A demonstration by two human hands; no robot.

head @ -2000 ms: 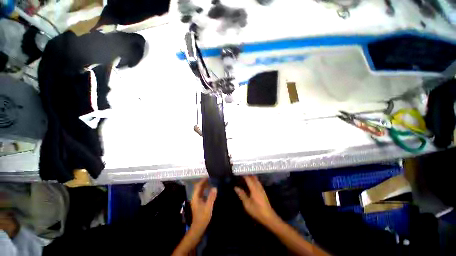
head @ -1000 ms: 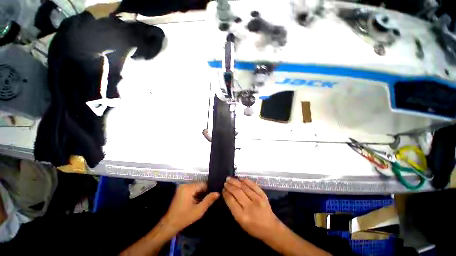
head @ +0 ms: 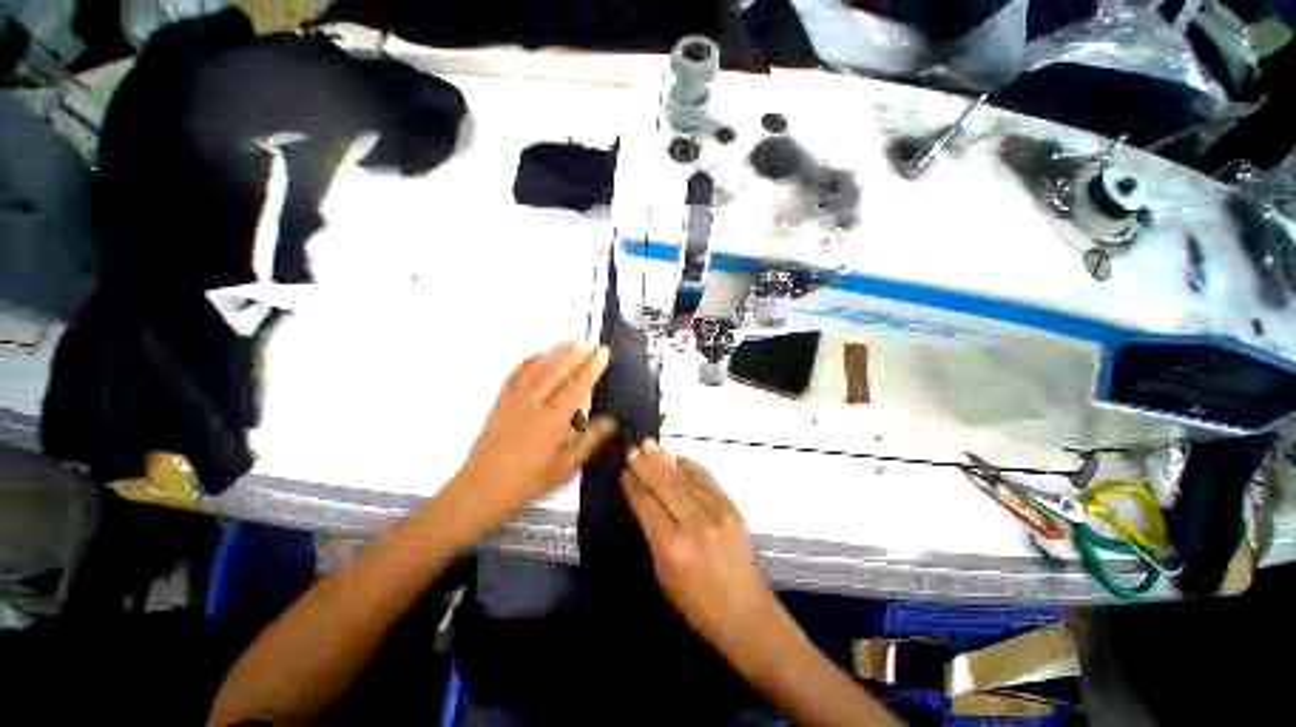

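Observation:
A long black fabric strip (head: 623, 391) runs from the needle area (head: 665, 330) of the white sewing machine (head: 924, 334) over the table's front edge. Its far part shows behind the presser area, and a black piece (head: 564, 175) lies behind it on the left. My left hand (head: 537, 422) lies on the strip's left edge, fingers near the needle area, thumb on the cloth. My right hand (head: 692, 528) presses its fingertips on the strip's right edge, nearer the table edge. Both hands are bare; the cloth under the fingers is partly hidden.
A black fabric heap (head: 171, 270) with white showing lies at left. A dark pad (head: 775, 362) and brown piece (head: 856, 372) are on the machine bed. Thread snips (head: 1016, 500) and green-yellow scissors (head: 1123, 533) lie at right. A blue crate (head: 981, 621) with cardboard (head: 1016, 663) is below.
Both hands have moved forward from the table's front edge onto the strip over the table. The black piece behind the needle area now shows. The view has shifted.

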